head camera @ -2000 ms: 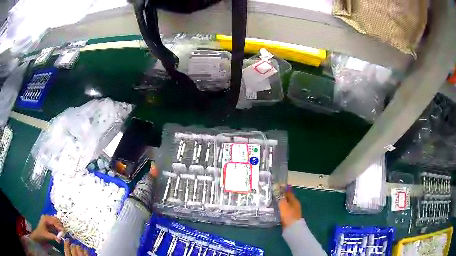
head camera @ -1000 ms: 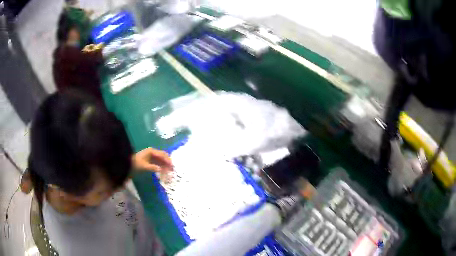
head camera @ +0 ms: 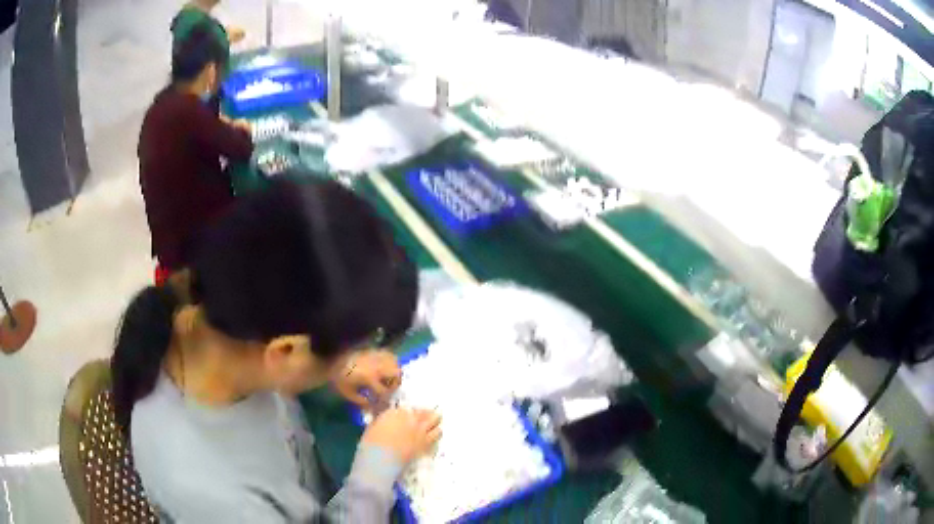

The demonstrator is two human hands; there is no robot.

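Observation:
Neither of my hands is in view. A clear blister tray (head camera: pixel 643 501) is cut off by the bottom edge; its contents are blurred and I cannot tell if it is held. Left of it a blue parts bin (head camera: pixel 556 457) is heaped with small white parts (head camera: pixel 466 450). Both hands of a seated person (head camera: pixel 410 430) are over this bin, at its left side. A crumpled clear plastic bag (head camera: pixel 533 333) lies behind the bin, and a dark box-like item (head camera: pixel 611 430) lies at its right.
The seated person (head camera: pixel 236 450) in grey fills the lower left. Another person in dark red (head camera: pixel 189 169) and one in green are farther off. Blue bins (head camera: pixel 466 194) stand along the green bench (head camera: pixel 410 220). A yellow bin (head camera: pixel 842 425) and a black hanging bag (head camera: pixel 886 235) are at right.
The view has swung left and up from the bench to the coworkers. The clear tray has slid down to the bottom edge, and my hands and sleeves have left the picture.

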